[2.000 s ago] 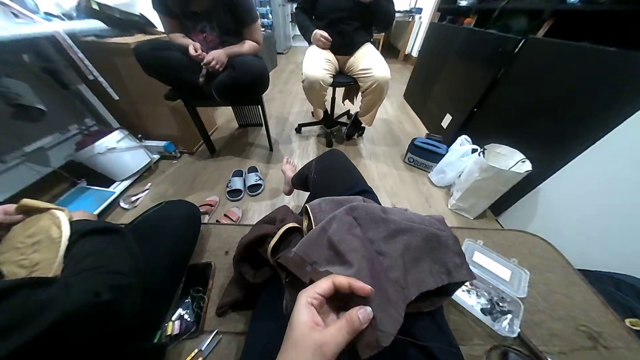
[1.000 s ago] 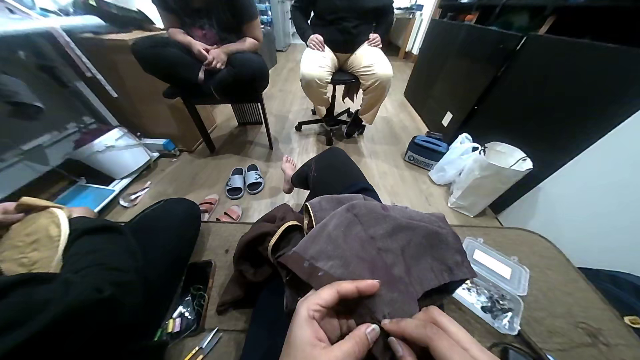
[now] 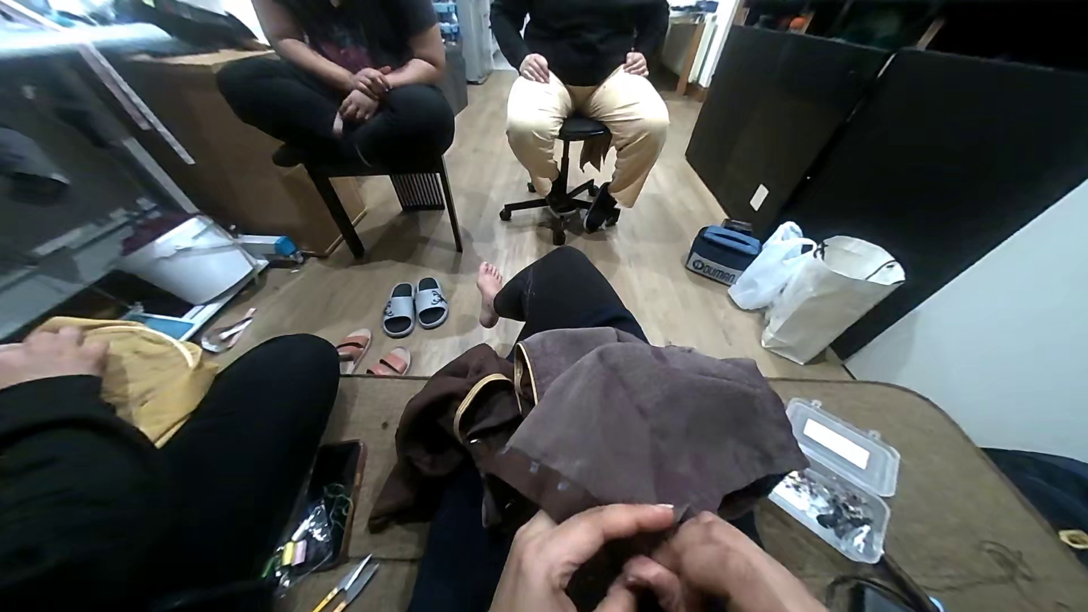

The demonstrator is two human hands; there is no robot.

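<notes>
A dark brown cloth garment with yellow edging (image 3: 646,416) lies across my lap. At its near edge, my left hand (image 3: 578,552) pinches the fabric between thumb and fingers. Close beside it on the right, my right hand (image 3: 722,565) grips the same edge, the fingertips of both hands nearly touching. Whether a needle or other small item is between the fingers cannot be told. To the right of the cloth, an open clear plastic box (image 3: 837,510) holds small dark and shiny pieces. Small yellow-handled scissors (image 3: 347,586) lie on the brown seat to the left.
A co-worker's hand (image 3: 55,353) rests on tan cloth (image 3: 149,374) at the left. A phone (image 3: 340,484) and thread spools (image 3: 293,552) lie between us. Two people sit opposite. Slippers (image 3: 415,306), a blue bag (image 3: 722,253) and a white paper bag (image 3: 829,297) stand on the floor.
My right hand, out of view two seconds ago, has come in beside my left hand at the cloth's edge. My left hand has closed onto the cloth.
</notes>
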